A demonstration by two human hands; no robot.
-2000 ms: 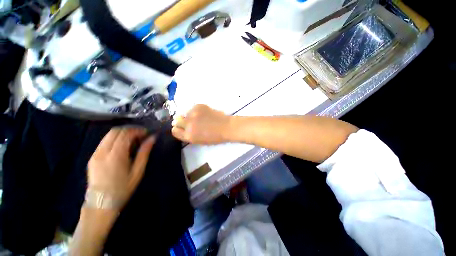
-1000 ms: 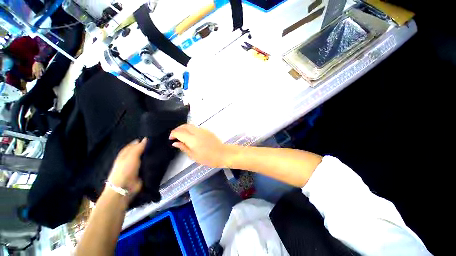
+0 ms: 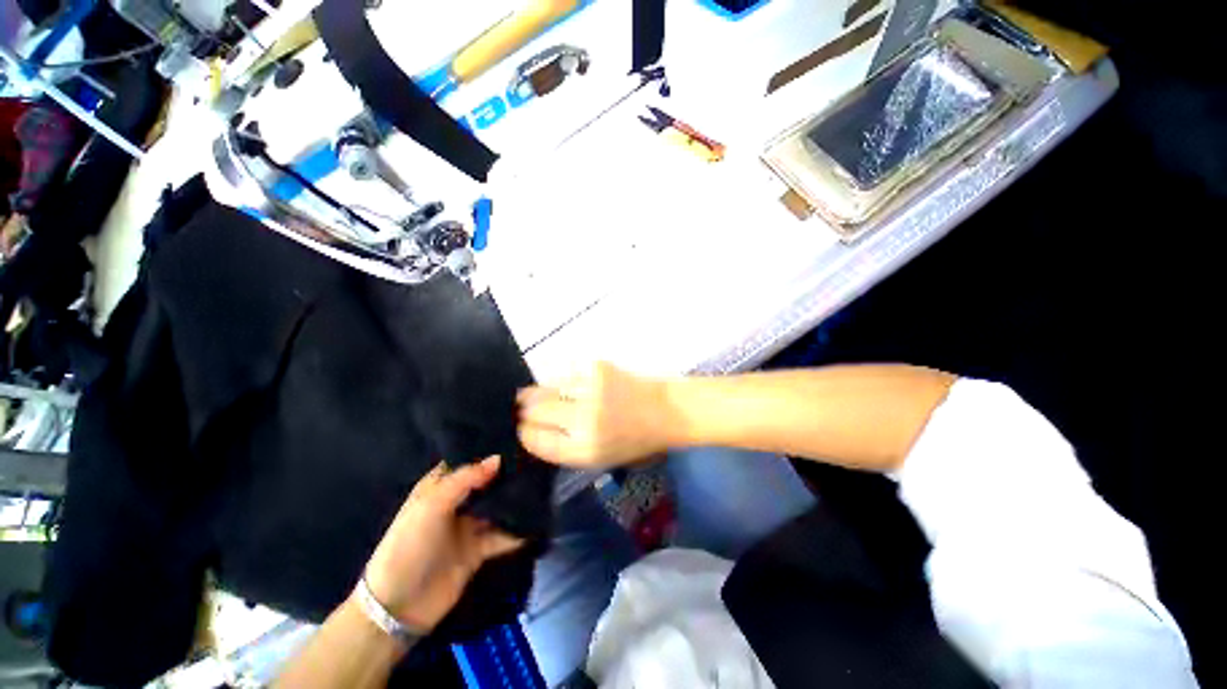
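Note:
The black garment piece [image 3: 310, 417] drapes over the table's left part and its front edge, with its upper right part beside the presser foot and needle area [image 3: 451, 249]. My left hand [image 3: 437, 545] holds the cloth near its lower right edge, thumb on top and fingers partly hidden under it. My right hand [image 3: 585, 417] pinches the cloth's right edge at the table's front. The fingertips are slightly blurred.
The white sewing machine [image 3: 350, 148] stands behind the cloth, with black strips [image 3: 404, 88] over it. Thread snips [image 3: 682, 135] lie on the bed. A dark wrapped phone [image 3: 908, 115] lies in a shallow box at right. A blue crate [image 3: 498, 660] shows below. A person's hand is far left.
Both hands have moved toward the table's front edge. The left hand has moved right and down and now holds the cloth. The right hand has closed on the cloth's edge, and the cloth is spread flatter.

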